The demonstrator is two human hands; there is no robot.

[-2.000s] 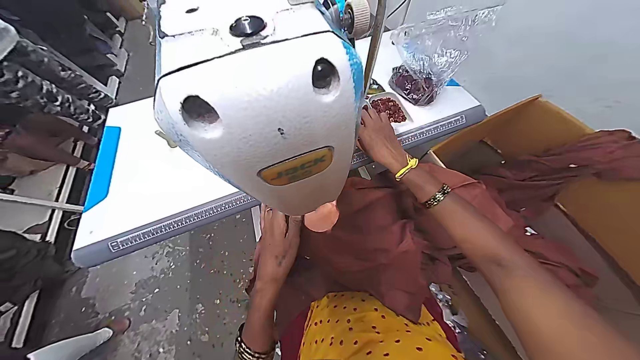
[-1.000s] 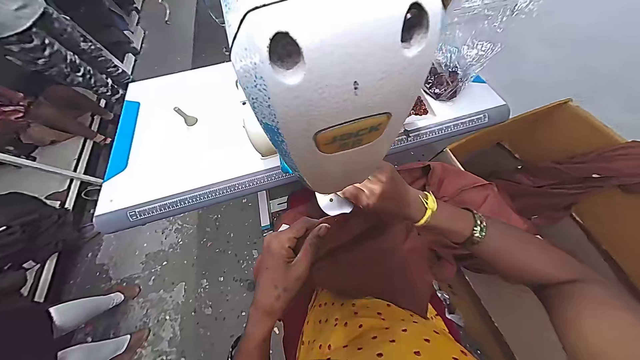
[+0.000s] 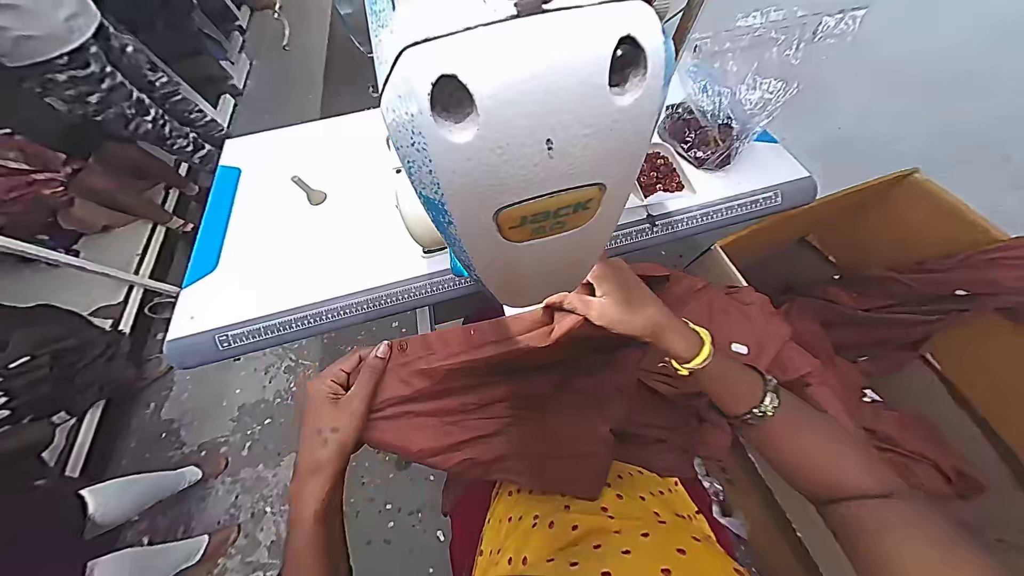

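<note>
A reddish-brown garment (image 3: 496,400) is stretched between my two hands in front of a white Jack sewing machine head (image 3: 528,160). My left hand (image 3: 344,400) pinches the garment's edge beside a small round button. Just below the machine head, my right hand (image 3: 616,304) grips the same edge between thumb and fingers. The machine's needle area is hidden behind its head. On the table to the right of the machine, dark red buttons (image 3: 660,174) fill a small white tray, and a clear plastic bag (image 3: 708,132) of dark red pieces stands beside it.
The white machine table (image 3: 280,248) has a ruler strip along its front edge and a small pale tool (image 3: 309,190) on its left part. An open cardboard box (image 3: 864,216) with brown cloth stands at the right. Other people's legs and hands are at the left.
My right hand was by the button tray two seconds ago, then came to the garment under the machine head. My left hand has moved left, and the cloth is now spread out between the hands.
</note>
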